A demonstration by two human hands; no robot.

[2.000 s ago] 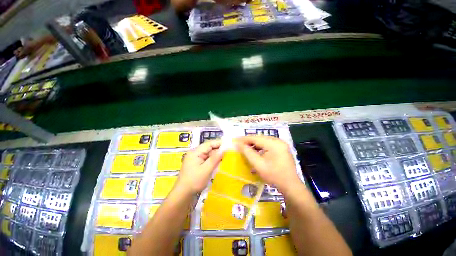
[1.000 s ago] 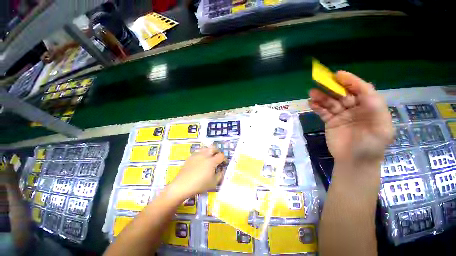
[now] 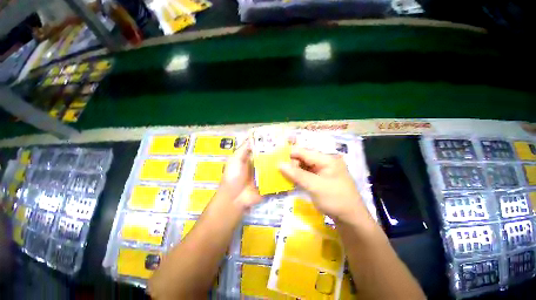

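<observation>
A flat workpiece with a yellow film on its face (image 3: 271,170) is held upright over the working tray, its camera-like patch at the top. My left hand (image 3: 238,179) holds it from the left side. My right hand (image 3: 317,176) has its fingers on the right side of the yellow face. The backing sheet (image 3: 308,252) lies on the tray under my right forearm, with several yellow pieces on its near part. The clear blister tray (image 3: 113,249) has yellow-covered parts in its left columns; my forearms hide part of it.
A black glossy slab (image 3: 397,196) lies right of the tray. Other part-filled trays lie at the right (image 3: 438,193) and left (image 3: 100,193). Behind runs the green belt (image 3: 235,94) with its pale lettered rail (image 3: 458,126). Stacked trays (image 3: 317,10) and yellow sheets stand across it.
A second ago my right hand held a yellow film raised at the right and my left hand was down at the tray. Now both hands are together at the yellow-faced workpiece above the tray.
</observation>
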